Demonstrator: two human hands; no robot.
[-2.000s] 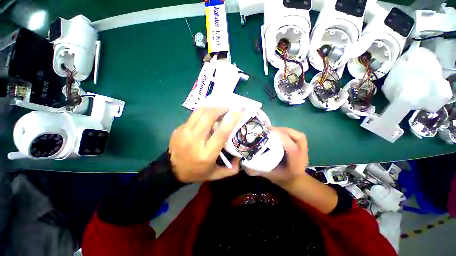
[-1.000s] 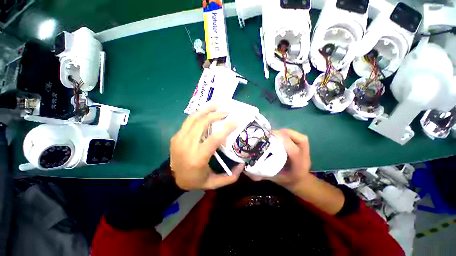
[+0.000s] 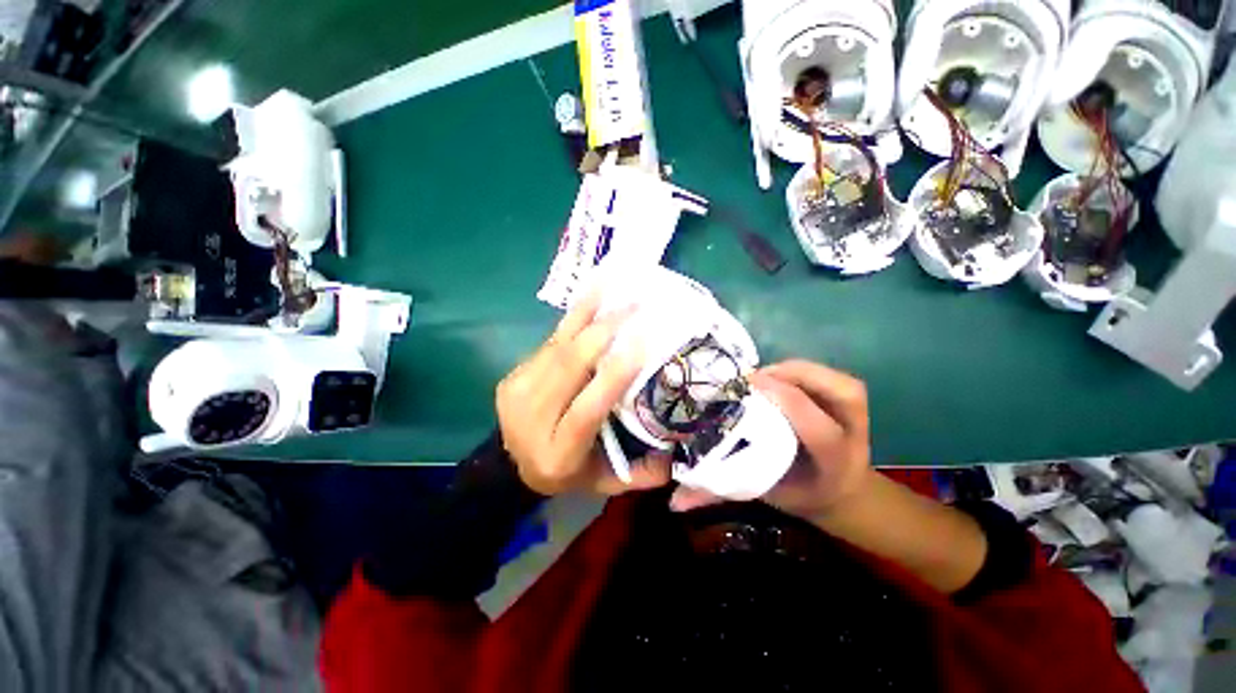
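A white camera unit (image 3: 674,305) is held between my hands near the bench's front edge. Its ball is open, and dark and coloured wires and part of a circuit board show inside. My left hand (image 3: 567,399) is wrapped around the unit's left side, beside a slim white stick. My right hand (image 3: 817,440) holds the white half shell (image 3: 748,454) at the lower right of the opening. The shell stands apart from the body at a gap. The fingers under the unit are partly hidden.
A white printed tube (image 3: 610,237) and a long adhesive box (image 3: 610,75) lie beyond the unit. Open camera units (image 3: 969,88) with hanging ball halves stand at right. A closed unit (image 3: 258,393) and a black box (image 3: 190,224) are at left. A person's grey sleeve (image 3: 68,474) is at far left.
The view has turned, so the bench things sit further right in the picture. The half shell in my right hand is tilted slightly differently. Both hands keep their hold.
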